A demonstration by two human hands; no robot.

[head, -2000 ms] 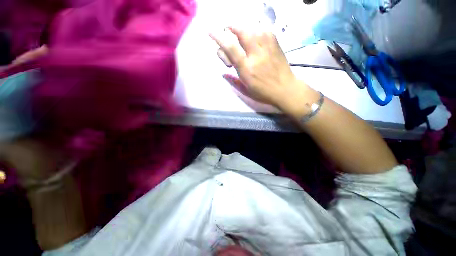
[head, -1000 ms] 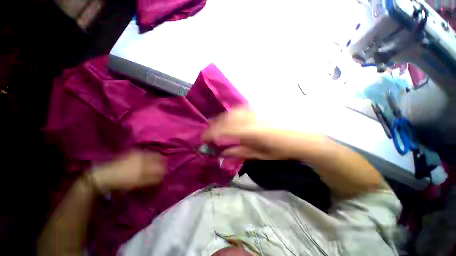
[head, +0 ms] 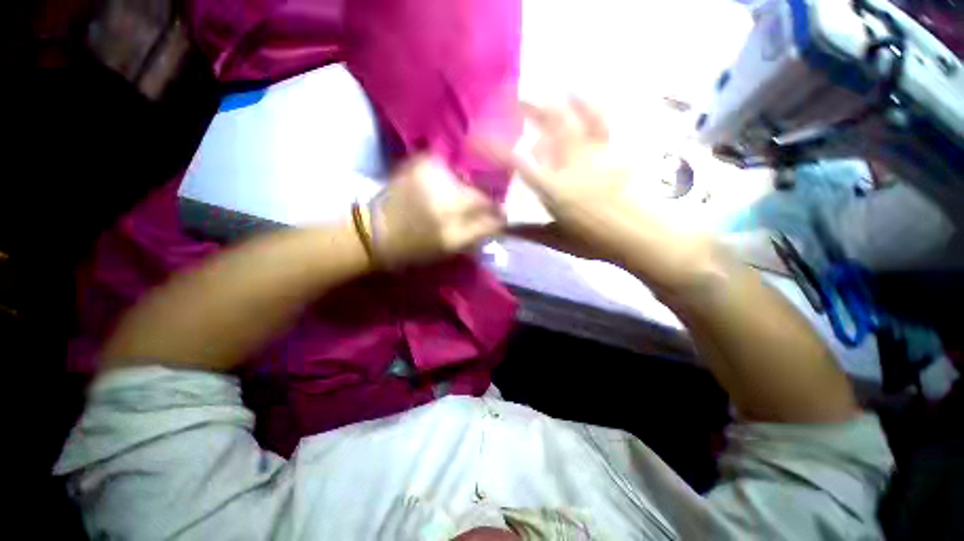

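Shiny magenta fabric [head: 433,63] lies over the left part of the white table and hangs over its front edge towards my lap. My left hand [head: 433,215] is blurred, with curled fingers, on the fabric near the table's front edge; whether it pinches the cloth cannot be made out. My right hand [head: 562,159] is just right of it, over the fabric's right edge and the white table, fingers spread and blurred. No cloth shows clearly held in it.
The white and blue sewing machine head [head: 803,79] is at the upper right. Dark snips [head: 800,273] and blue-handled scissors [head: 849,301] lie at the table's right, near pale blue scraps [head: 782,211]. The table's front edge [head: 603,315] runs below my right forearm.
The fabric now reaches from the front edge up across the table to the back. Both hands have moved up to the table edge, and my left hand has moved right, close to my right.
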